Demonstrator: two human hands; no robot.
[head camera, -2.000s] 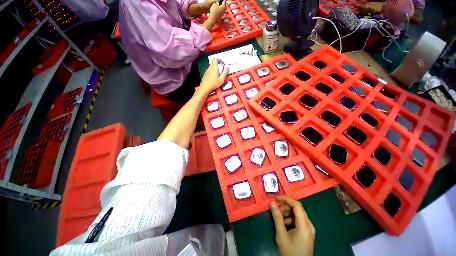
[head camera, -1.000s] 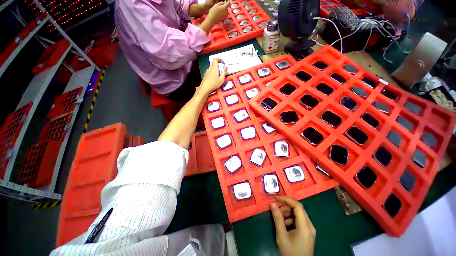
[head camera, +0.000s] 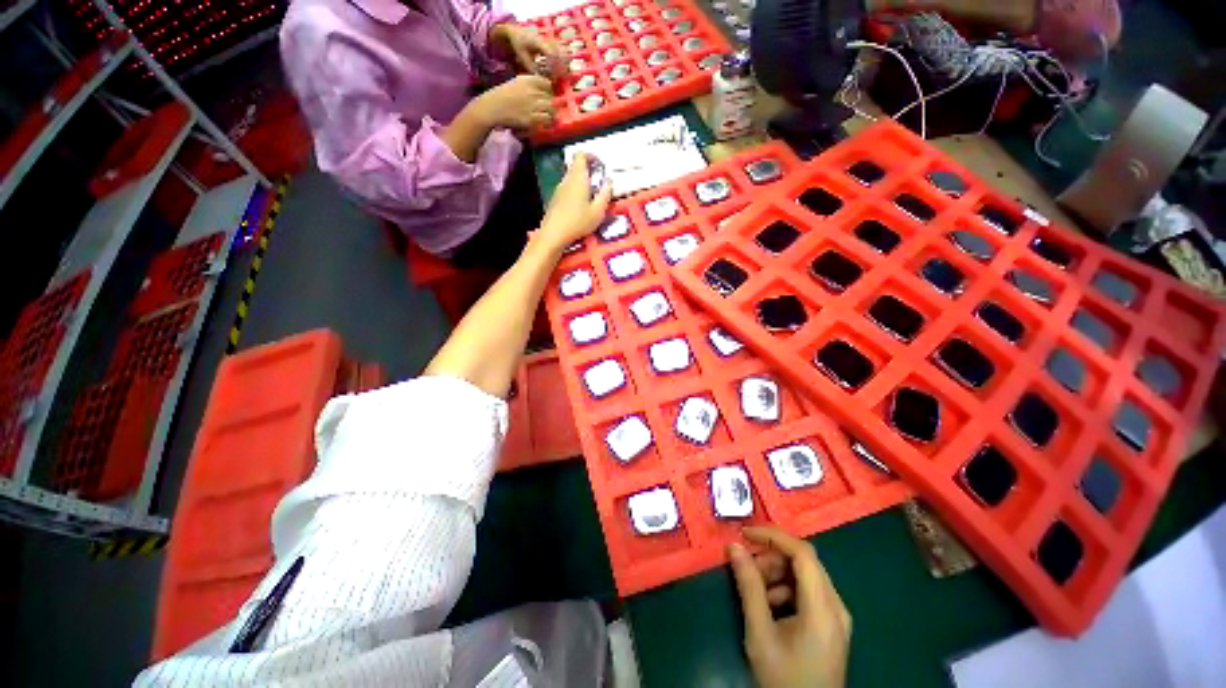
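A red-orange pocketed tray (head camera: 632, 567) holds pale-backed watch bodies (head camera: 655, 509), some turned in their pockets. A second tray (head camera: 1042, 585) overlaps its right side and holds black-faced watch bodies (head camera: 988, 475). My left hand (head camera: 576, 208) is at the first tray's far left corner, fingers curled around a small pale piece that looks like a watch body; the fingers partly hide it. My right hand (head camera: 796, 616) is at the first tray's front rim, thumb and index fingertips touching the rim with a gap behind them; whether they grip it is unclear.
White paper (head camera: 643, 159) lies beyond my left hand. A bottle (head camera: 733, 101), a black fan (head camera: 804, 61) and cables stand behind the trays. A person in pink (head camera: 403, 128) works at another tray. Red trays (head camera: 256, 470) are at left; a white sheet (head camera: 1076, 645) is front right.
The person in pink has shifted left, with the hands lower and closer in over the far tray. My hands and both near trays have hardly moved.
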